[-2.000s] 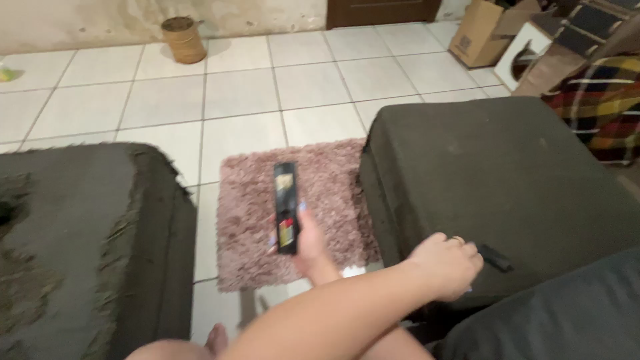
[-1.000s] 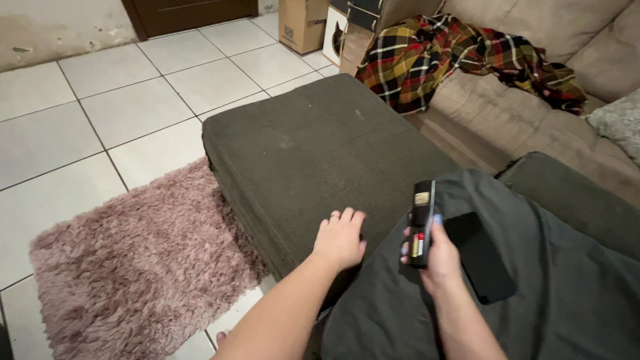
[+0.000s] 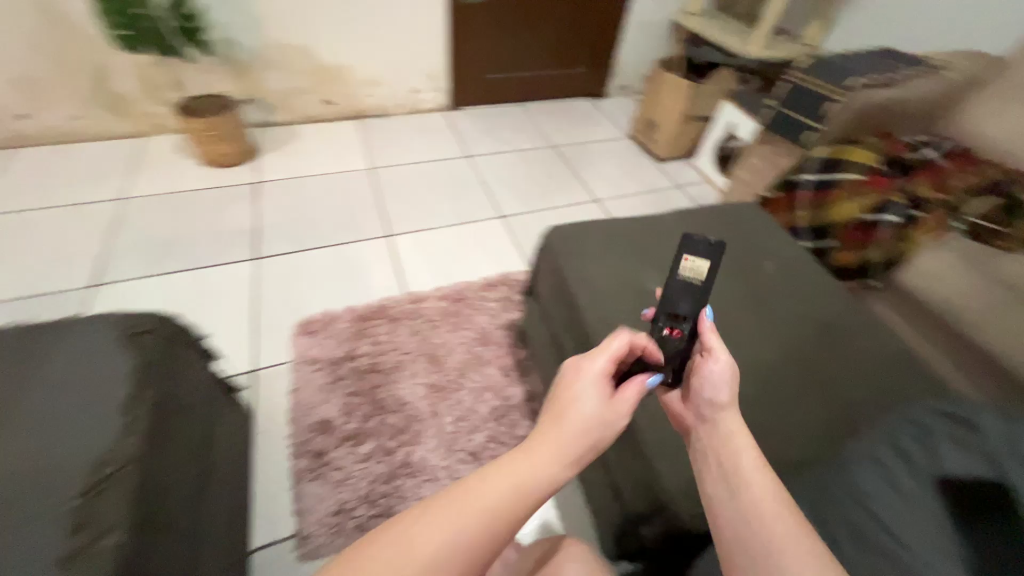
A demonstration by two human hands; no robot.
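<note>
A black remote control (image 3: 690, 304) lies back side up in my right hand (image 3: 708, 372), over the dark ottoman. Its battery compartment is uncovered, and red-and-white battery parts show inside. A pale label bearing writing is near its far end. My left hand (image 3: 600, 388) pinches a small black piece (image 3: 636, 371), which looks like the battery cover, at the near end of the remote. Fingers hide much of this piece, and I cannot tell whether it touches the remote.
The dark ottoman (image 3: 768, 344) is under my hands, another worn dark seat (image 3: 72, 432) at left. Between them lies a pink shag rug (image 3: 408, 400) on white tiles. A plaid blanket (image 3: 864, 192) lies on the beige sofa; a black phone-like slab (image 3: 980, 512) rests on dark cloth at lower right.
My left hand has left the ottoman top and come to the remote, with a small black piece between its fingers. A small dark piece lay beside that hand on the ottoman two seconds ago.
</note>
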